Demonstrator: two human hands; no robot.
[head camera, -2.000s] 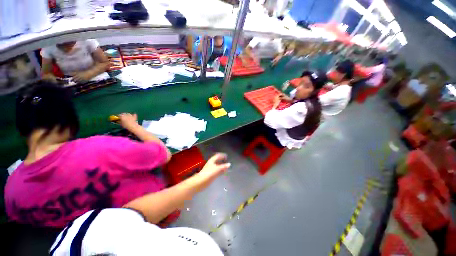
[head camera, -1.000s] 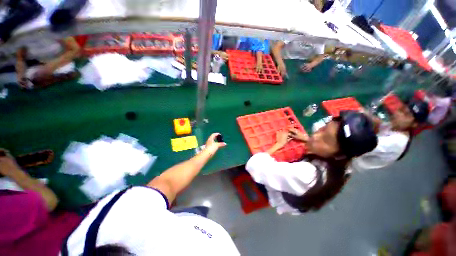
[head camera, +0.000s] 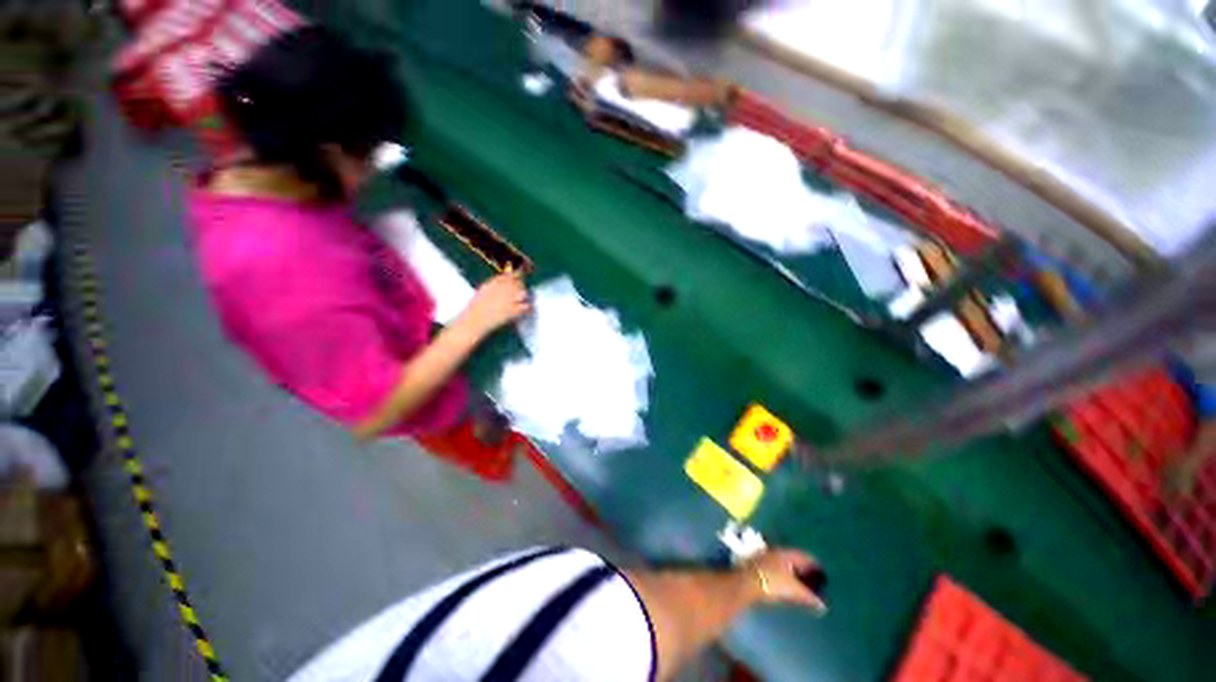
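Note:
My left hand (head camera: 790, 578) reaches over the green bench mat at the lower centre right. Its fingers pinch a small dark piece (head camera: 815, 578), blurred, with its shape unclear. A striped white sleeve shows at the bottom edge. Small crumpled whitish scraps (head camera: 740, 540) lie just beside the wrist. A yellow card (head camera: 724, 478) and a yellow block (head camera: 762, 437) lie beyond the hand. My right hand is out of the picture.
A person in pink (head camera: 314, 287) works at left beside loose white papers (head camera: 580, 366). A red tray (head camera: 984, 646) is at bottom right, another (head camera: 1140, 460) at far right. A blurred metal post (head camera: 1014, 386) crosses the right side. More papers (head camera: 760, 193) lie across the bench.
The view has swung left and down, bringing the pink-shirted person back into full view. My left hand, still pinching the dark piece, now shows over the bench, lower right in the picture.

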